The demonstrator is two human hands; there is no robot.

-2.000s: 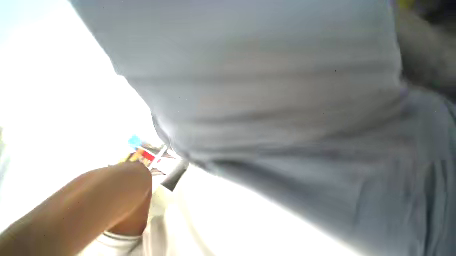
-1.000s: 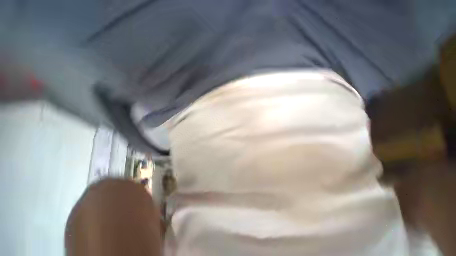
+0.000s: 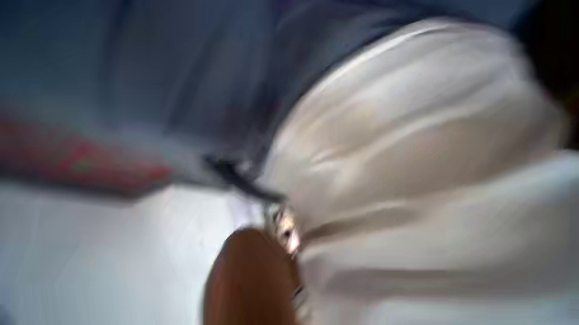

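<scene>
Neither of my hands can be made out. A cream-white garment (image 3: 406,146) with blurred folds fills the middle and right. A dark blue-grey cloth (image 3: 190,70) lies across the top and upper left. A rounded bare limb (image 3: 251,279), perhaps an elbow or knee, rises from the bottom edge. I cannot tell whose it is. No work piece is seen, and the whole picture is blurred.
A bright white area (image 3: 108,254) fills the lower left. A grey band with red marks (image 3: 82,159) runs above it. Small bright and dark shapes (image 3: 286,228) show beside the limb, too blurred to name. The upper right corner is dark.
The view has swung and tilted. The cream garment now reaches higher and further right, the limb appears nearer the middle, and the red-marked band shows more fully at left.
</scene>
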